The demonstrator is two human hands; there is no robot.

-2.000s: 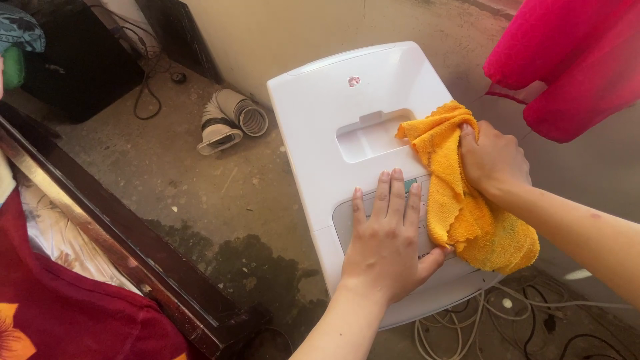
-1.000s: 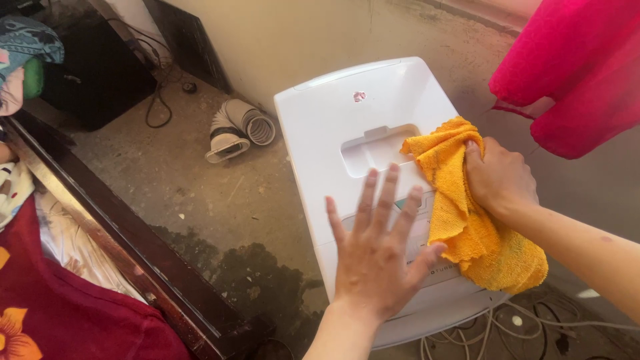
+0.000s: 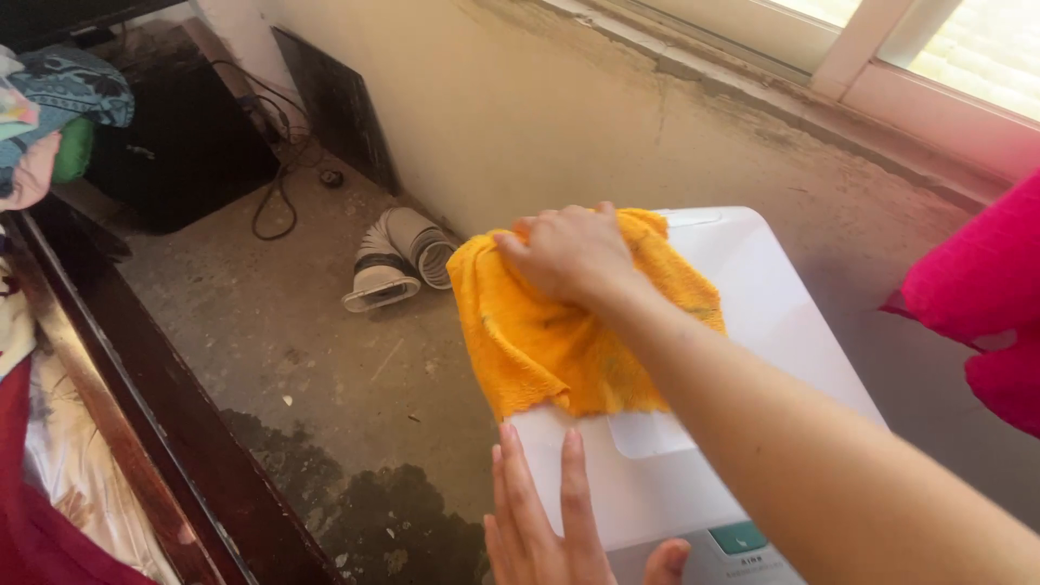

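Observation:
My right hand (image 3: 573,252) presses an orange cloth (image 3: 528,341) flat on the top of a white plastic appliance (image 3: 780,325), at its far left corner. The cloth drapes over the left edge and covers part of the recessed handle. Below it, my left hand (image 3: 548,520) is spread with its fingers apart at the near left side of the appliance, holding nothing; whether it touches the surface I cannot tell. A grey panel with a green label (image 3: 738,537) shows beside my left thumb.
A ribbed exhaust hose (image 3: 398,252) lies on the concrete floor, near a black cable (image 3: 280,195). A dark wooden bed frame (image 3: 146,390) runs along the left. Pink fabric (image 3: 975,276) hangs at the right, below a window ledge (image 3: 731,89). The floor has a wet-looking dark patch (image 3: 406,520).
My right hand has moved the orange cloth from the right side of the appliance to its far left corner. My left hand has shifted toward the near left edge. The view has tilted up.

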